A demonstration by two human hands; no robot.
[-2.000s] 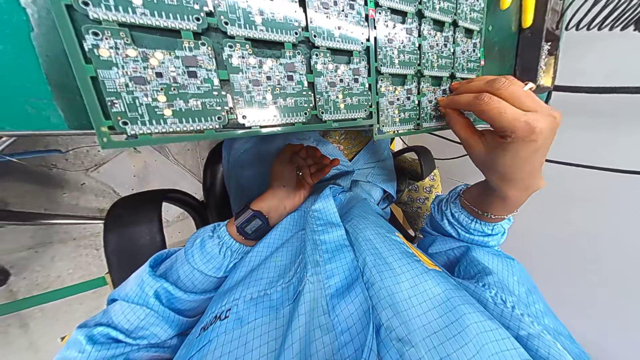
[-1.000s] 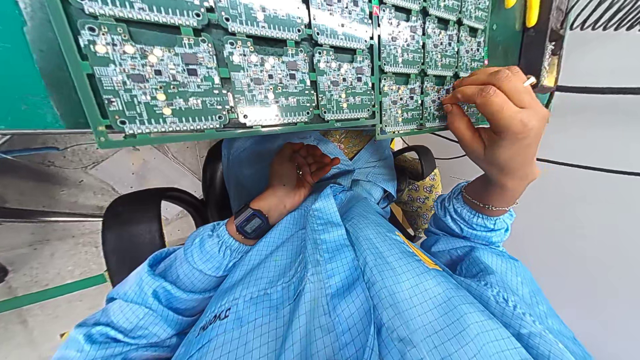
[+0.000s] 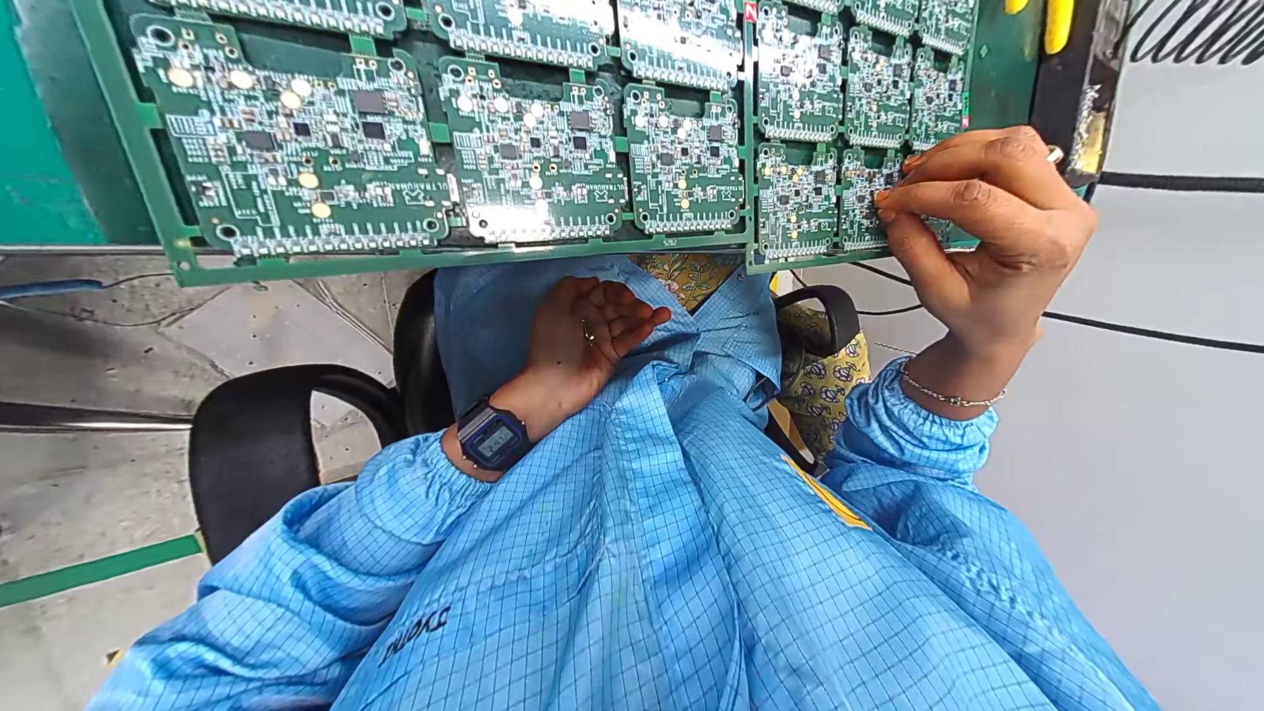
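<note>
Two panels of green printed circuit boards lie side by side on the bench, a left panel (image 3: 533,158) and a right panel (image 3: 800,74). My right hand (image 3: 987,217) is over the right panel's near right corner, fingertips pinched together at a board. A thin, light-coloured stick-like tool (image 3: 1055,155) shows its end behind the knuckles; its tip is hidden by the fingers, so its exact kind cannot be told. My left hand (image 3: 588,336) rests palm up in my lap below the panels' near edge, fingers loosely curled, holding nothing.
A green mat (image 3: 49,148) covers the bench at the left. At the right edge stand a black-edged fixture (image 3: 1081,79) and a yellow tool handle (image 3: 1058,25). A coiled black cord (image 3: 1200,30) lies top right. Black chair armrests (image 3: 247,434) flank my lap.
</note>
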